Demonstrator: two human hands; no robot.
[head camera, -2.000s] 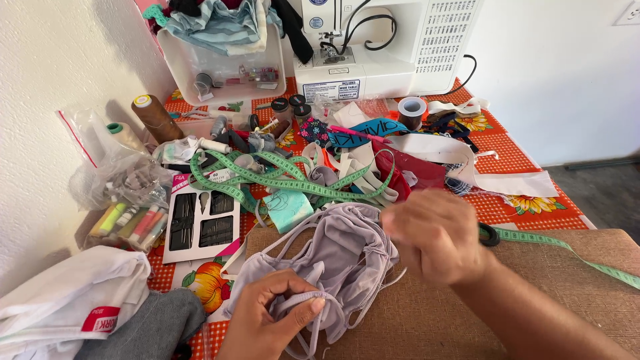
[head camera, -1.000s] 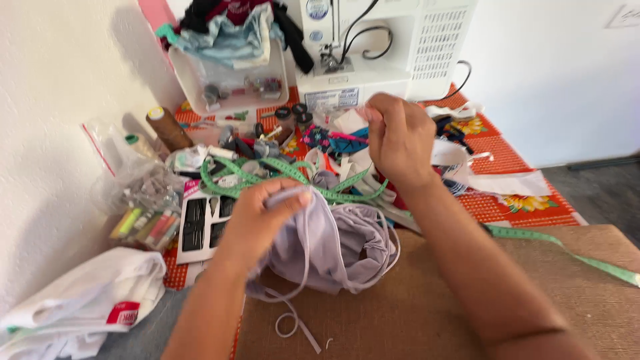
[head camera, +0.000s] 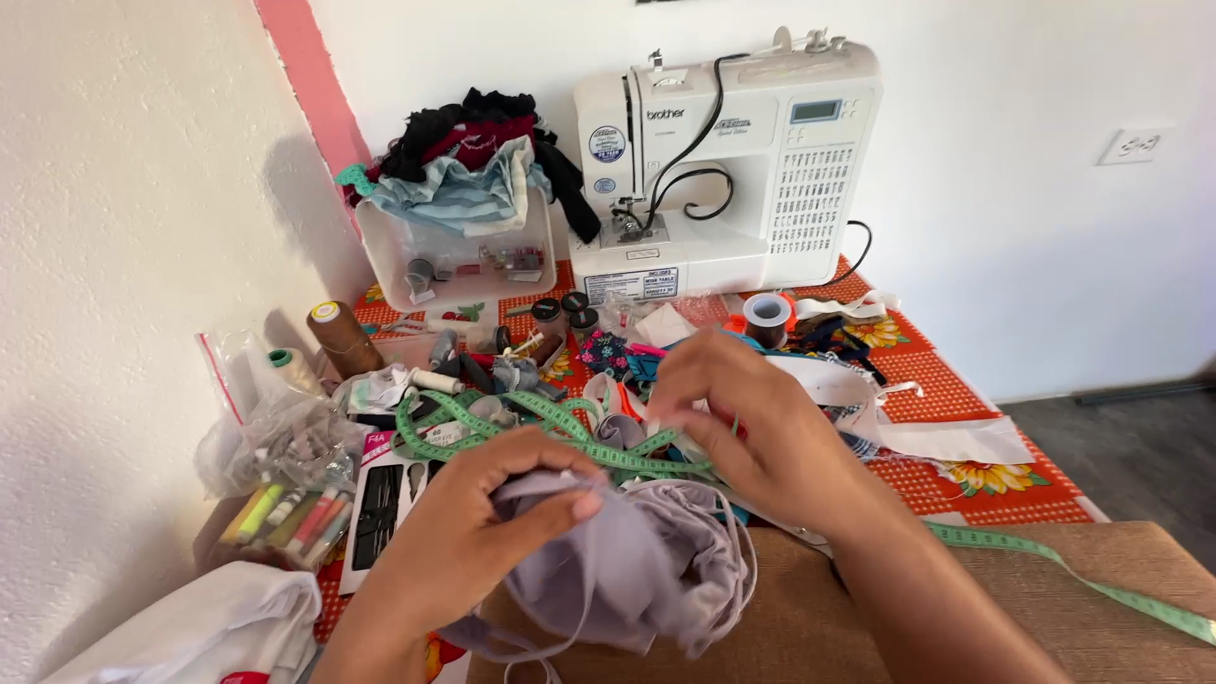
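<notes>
My left hand (head camera: 503, 532) pinches the edge of a lavender garment with thin straps (head camera: 617, 570), which hangs bunched over a brown fabric-covered board (head camera: 788, 627). To its right, my right hand (head camera: 750, 427) is raised with thumb and forefinger brought close together; whether a needle or thread is between them cannot be seen. Behind both hands a green measuring tape (head camera: 560, 418) lies in loops over the sewing supplies. A card of needles (head camera: 380, 518) is left of my left hand. Scissors (head camera: 803, 534) lie partly hidden beneath my right wrist.
A white Brother sewing machine (head camera: 817, 171) stands at the back beside a clear plastic bin (head camera: 456, 285) heaped with cloth. Thread spools (head camera: 344, 337), a bag of scraps (head camera: 275, 437), markers (head camera: 285, 518) and white clothing (head camera: 209, 627) crowd the left. Another tape length (head camera: 1064, 565) crosses the board's right side.
My left hand has lifted the garment's edge off the pile seen two seconds ago. My right hand, raised higher a second ago, is now lower and nearer the garment. The view has tilted up.
</notes>
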